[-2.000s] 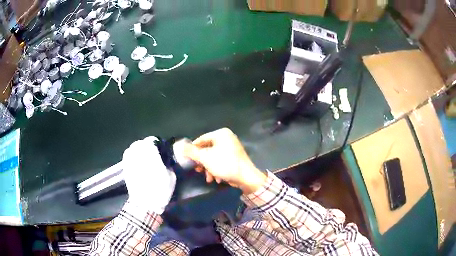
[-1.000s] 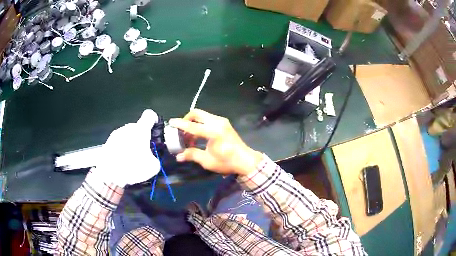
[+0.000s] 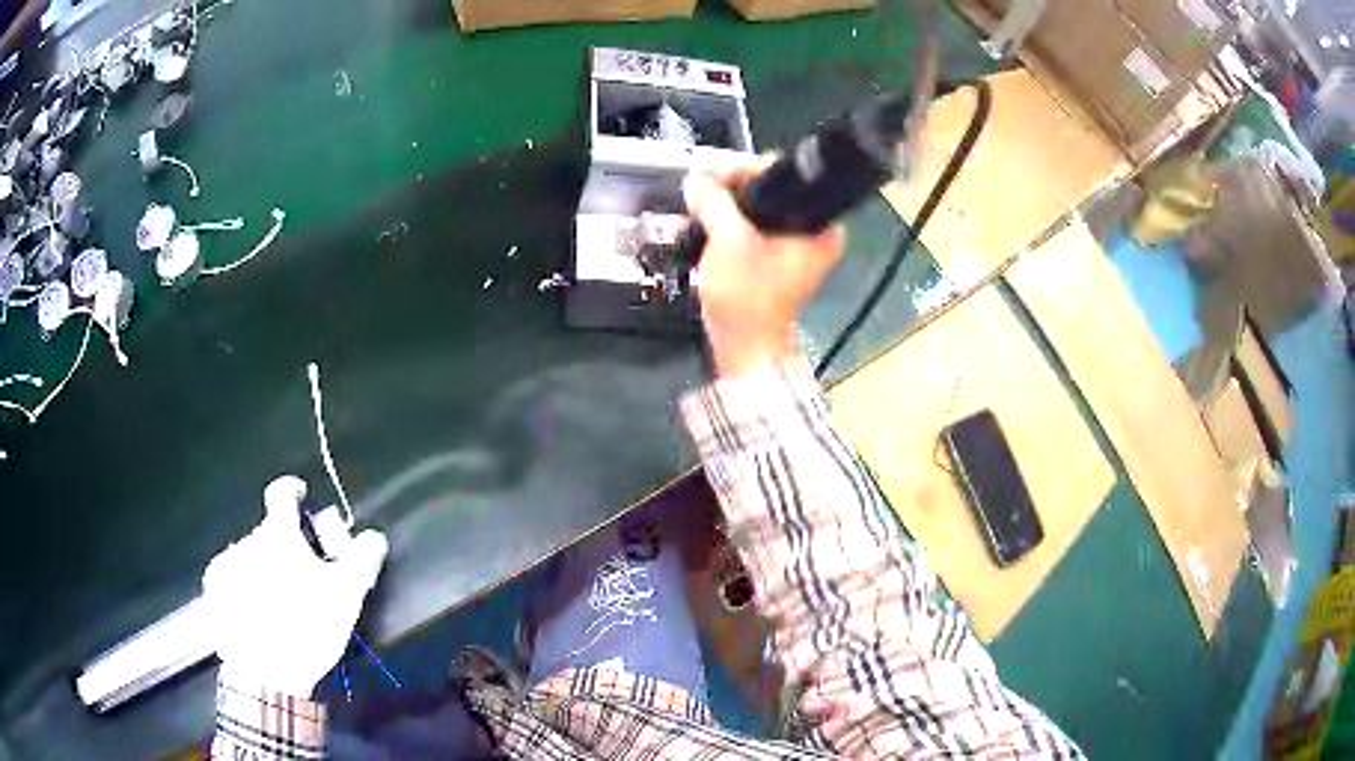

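My left hand (image 3: 290, 595), in a white glove, holds the pale bar housing (image 3: 146, 654) at the lower left. The round wired part (image 3: 329, 523) shows only partly between its thumb and fingers, with its white lead (image 3: 323, 431) standing up. Blue wires (image 3: 369, 663) hang below the glove. The black end piece is mostly hidden by the glove. My bare right hand (image 3: 761, 275) grips the black electric screwdriver (image 3: 826, 171) over the grey-white screw feeder (image 3: 642, 245). The driver's tip is at the feeder's front part, too blurred to tell if it carries a screw.
A pile of wired discs (image 3: 52, 223) lies at the upper left. The driver's black cord (image 3: 907, 238) curves down to the right of my right hand. A black phone (image 3: 994, 488) lies on cardboard at the right. Cartons (image 3: 1115, 67) stand behind. The bench's front edge (image 3: 543, 547) runs diagonally.
My right hand has left the round wired part and taken hold of the screwdriver at the feeder. My left hand still holds the bar. The view has turned to the right.
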